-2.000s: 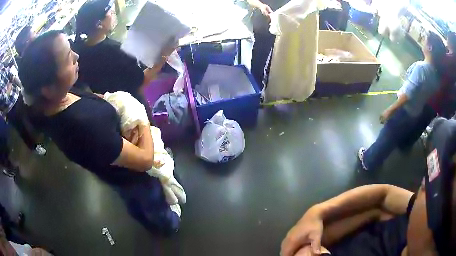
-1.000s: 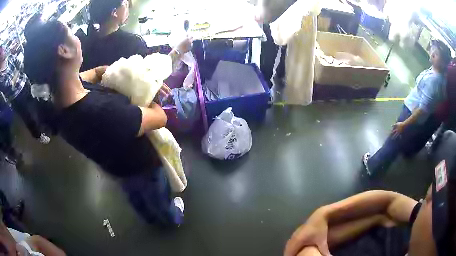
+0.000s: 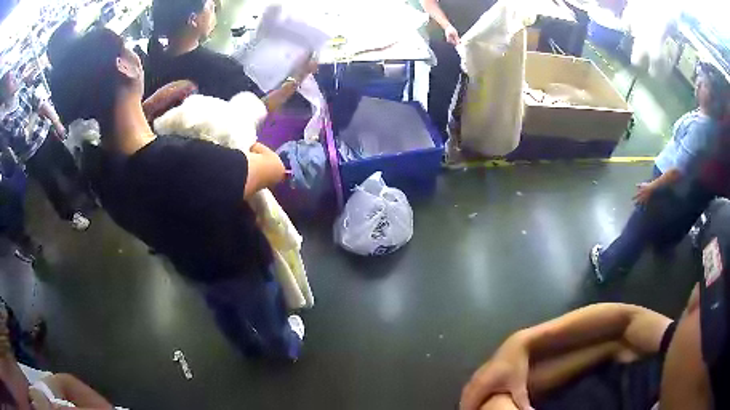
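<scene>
Neither of my hands is in the picture. Nearest in front, a standing person in black hugs a cream-white cloth bundle (image 3: 210, 120) against the chest, its end (image 3: 286, 252) hanging down. A knotted white carrier bag (image 3: 375, 218) stands on the floor before the blue bin (image 3: 400, 170), which holds flat pale grey sheets (image 3: 384, 126). The purple bin (image 3: 331, 156) is left of it, with grey-blue cloth (image 3: 304, 162) at its front. A second person in black holds a pale sheet (image 3: 286, 46) by the table. A cream garment (image 3: 492, 96) hangs upright beside the carton.
A white-topped table (image 3: 376, 36) bears papers. An open cardboard box (image 3: 580, 120) stands on a dark base. A person in light blue (image 3: 680, 148) is at the right. Another person's folded arms (image 3: 552, 352) fill the lower right; another arm shows lower left. More people stand at left.
The scene has shifted slightly right in view. The person with the bundle has turned further away and holds it higher. The pale sheet, out of sight one second ago, is up again beside the table.
</scene>
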